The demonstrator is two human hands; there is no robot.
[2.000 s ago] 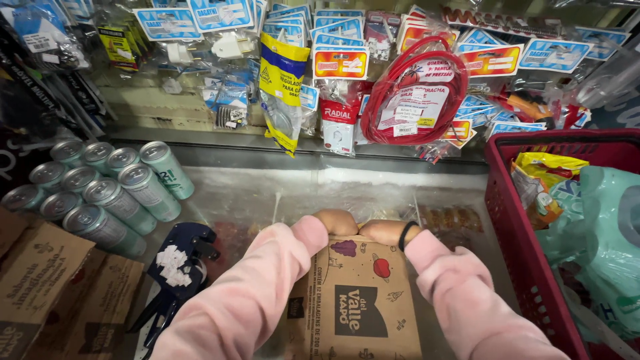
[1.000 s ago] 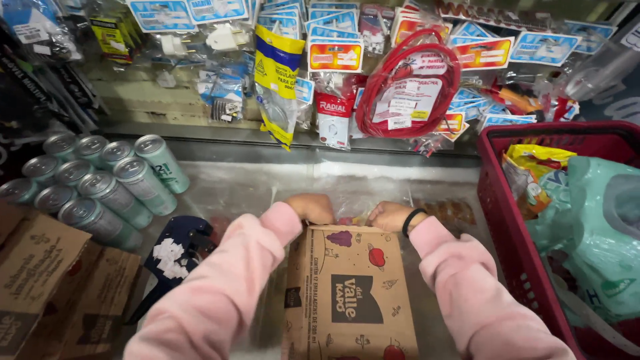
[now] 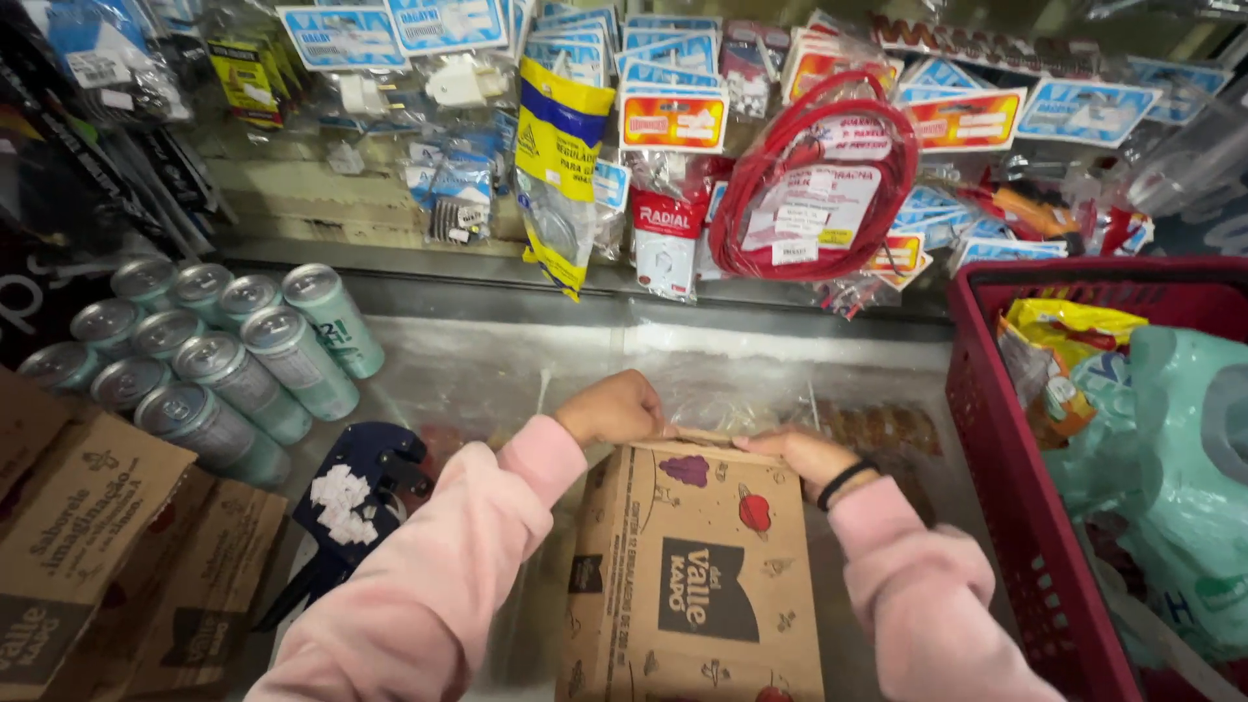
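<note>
A printed brown cardboard carton of Del Valle Kapo (image 3: 717, 575) lies on the glass-like counter between my pink-sleeved arms. My left hand (image 3: 616, 408) is curled at the carton's far left edge, its fingers meeting a raised cardboard flap (image 3: 707, 437). At the right end of that flap, my right hand (image 3: 795, 453), with a dark band at the wrist, pinches the cardboard between thumb and fingers. The undersides of both hands are hidden, and so is the far end of the carton.
Silver-topped green cans (image 3: 244, 361) stand at left, behind more cardboard cartons (image 3: 88, 526). A dark blue label gun (image 3: 366, 487) with white bits of paper lies left of my arm. At right is a dark red basket (image 3: 1014, 487) holding bags. Packaged hardware, including red tubing (image 3: 726, 195), hangs behind.
A cardboard flap now stands up between my hands at the carton's far edge. My right hand has turned from a closed curl to a pinch on it.
</note>
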